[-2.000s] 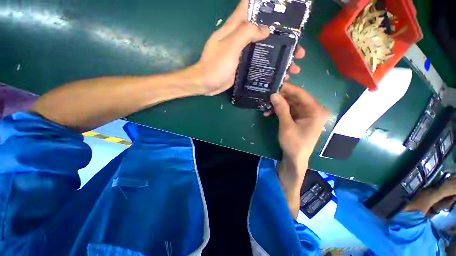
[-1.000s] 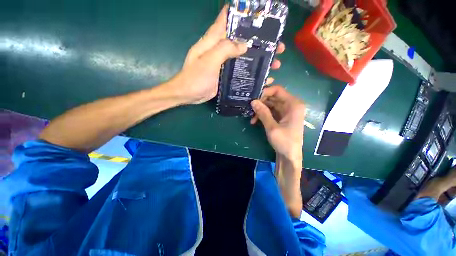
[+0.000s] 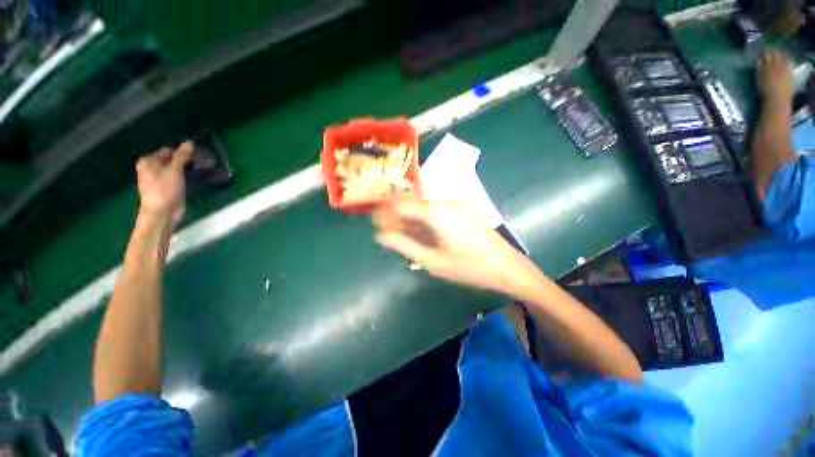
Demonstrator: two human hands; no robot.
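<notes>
My left hand (image 3: 163, 182) is stretched out past the white rail at the left, fingers curled. A dark phone (image 3: 211, 161) lies right beside its fingertips on the green surface beyond the rail; whether they touch is not clear. My right hand (image 3: 440, 237) is blurred, just below the front right corner of the red parts bin (image 3: 373, 209). Its fingers are bent, and I cannot tell if they hold anything. The bin holds a heap of small tan strips (image 3: 365, 178) with a dark block (image 3: 368, 150) on them.
The white card (image 3: 460, 178) lies right of the bin. A phone (image 3: 583, 121) lies farther right, beside a black phone tray (image 3: 715, 219) with several phones. Another tray (image 3: 634, 312) with phones is below the bench edge. A co-worker's arm (image 3: 774, 116) is at the right.
The opened phone is out of both hands. My left hand has moved far left past the rail. My right hand has moved to the bin's front. The view has turned, bringing the line beyond the rail into sight.
</notes>
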